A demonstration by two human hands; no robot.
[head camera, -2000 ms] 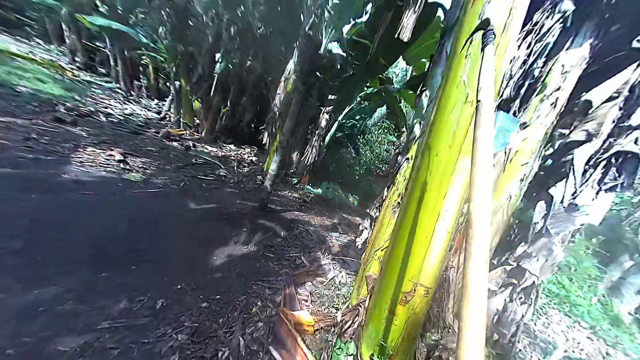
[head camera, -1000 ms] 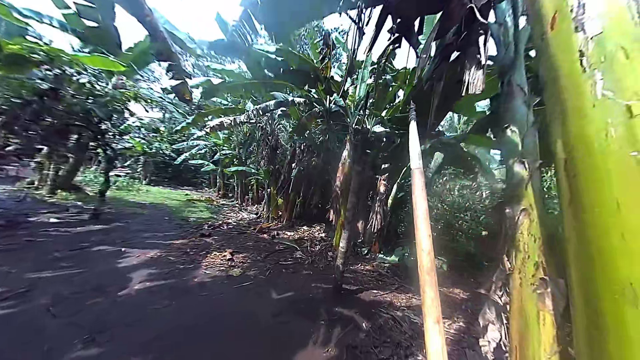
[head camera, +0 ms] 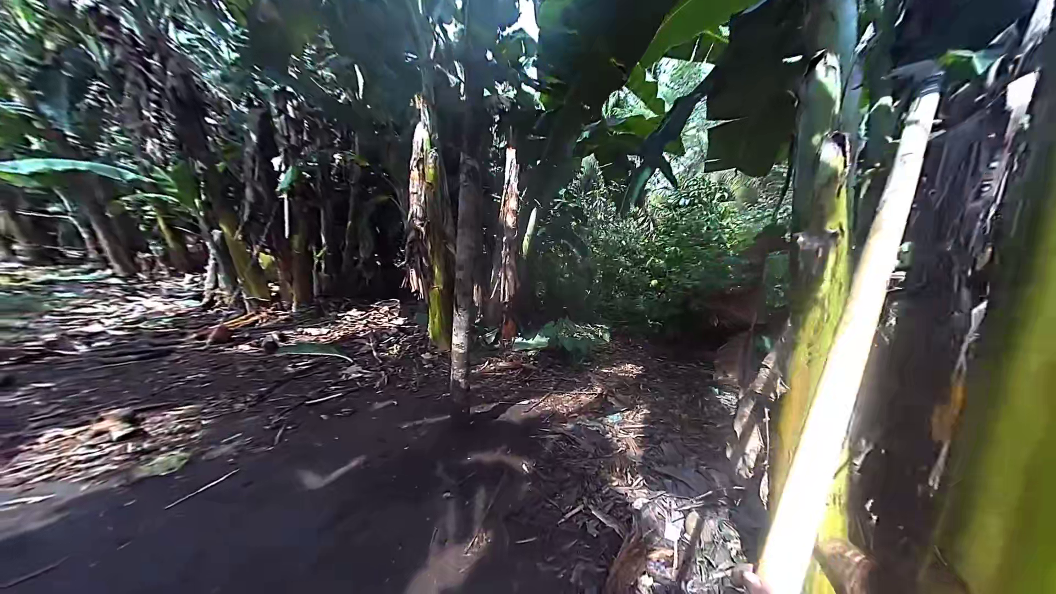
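Note:
A long pale wooden pole (head camera: 854,330) slants up from the bottom edge toward the upper right, its lower part bright in the sun. At its foot, a small part of my right hand (head camera: 749,579) shows against the pole's left side; the rest is cut off by the frame. The pole's dark upper end (head camera: 928,78) is beside hanging dry banana leaves. Just behind the pole stands a yellow-green banana stem (head camera: 813,322). My left hand is out of view.
A thick banana stem (head camera: 1006,396) rises close by at the right edge. A thin trunk (head camera: 464,289) stands ahead beside dark bare soil (head camera: 272,503). Dry leaf litter (head camera: 652,487) covers the ground at centre right, and more banana plants (head camera: 247,256) grow at left.
The view has swung right and down since a second ago. The pole, nearly upright in the earlier frames, now leans to the upper right.

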